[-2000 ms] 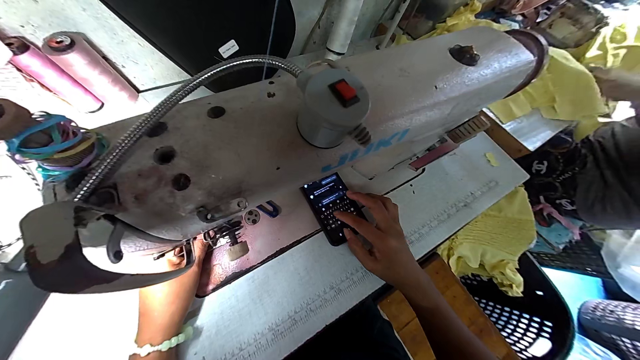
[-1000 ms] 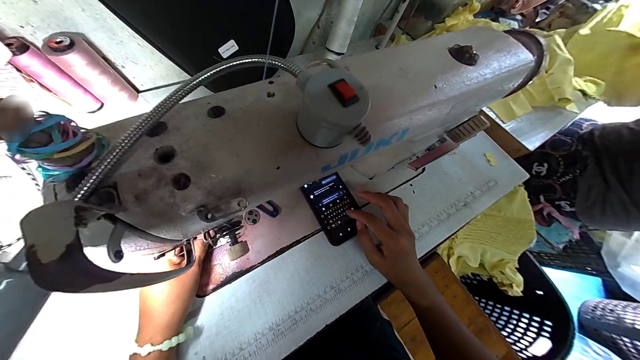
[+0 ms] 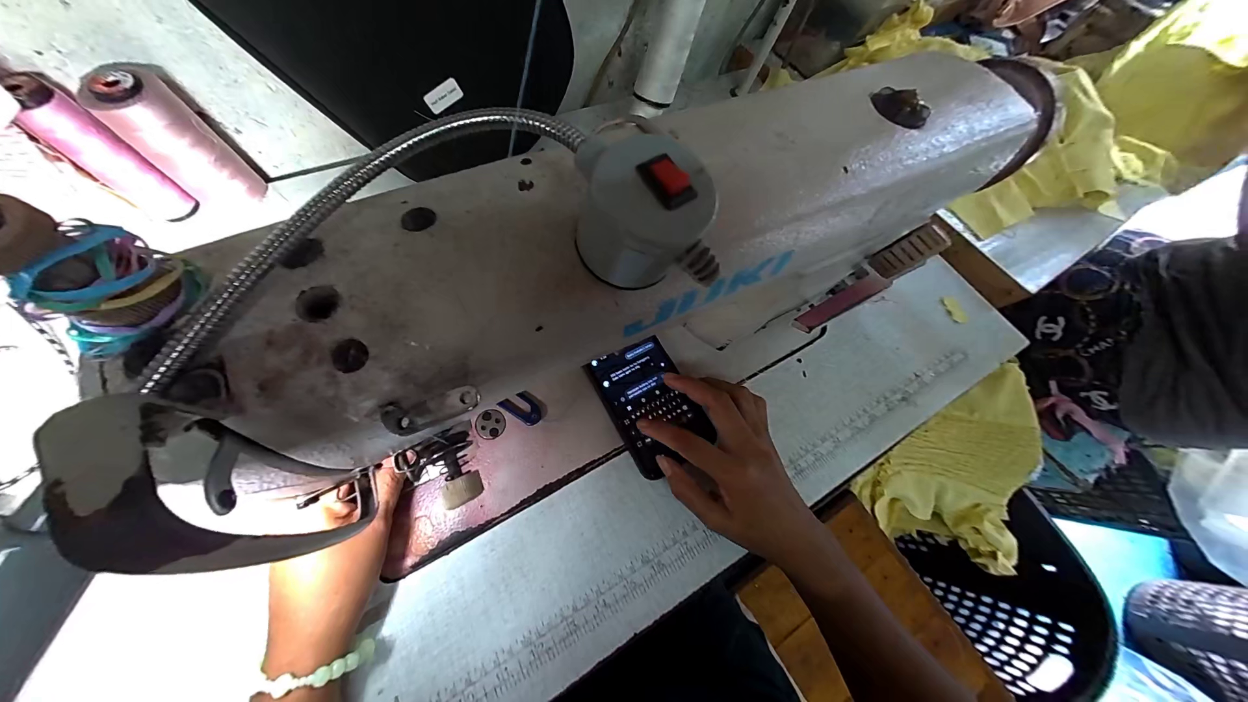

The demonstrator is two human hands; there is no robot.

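Note:
A black smartphone [image 3: 651, 408] with a lit screen and keyboard lies on the bed of a Juki sewing machine [image 3: 487, 263]. My right hand [image 3: 717, 453] is over its right side, fingers apart, fingertips at the screen. Beneath the needle end of the machine, my left hand [image 3: 356, 497] is mostly hidden behind the head and its dark guard; whether it holds anything does not show. A metal bobbin disc [image 3: 490, 422] and a blue U-shaped piece [image 3: 522, 408] are on the machine beside the tension knob [image 3: 462, 489].
A flexible metal lamp arm [image 3: 341, 185] arches over the machine. Pink thread cones [image 3: 175, 132] stand at the back left. Yellow cloth [image 3: 951, 458] hangs over a black perforated basket [image 3: 1058, 585] at the right. Another person's dark-clothed limb [image 3: 1185, 341] is at the far right.
The fingers of my right hand have moved left, from the phone's edge onto its screen. The yellow cloth at the upper right has shifted. My left forearm stays in place.

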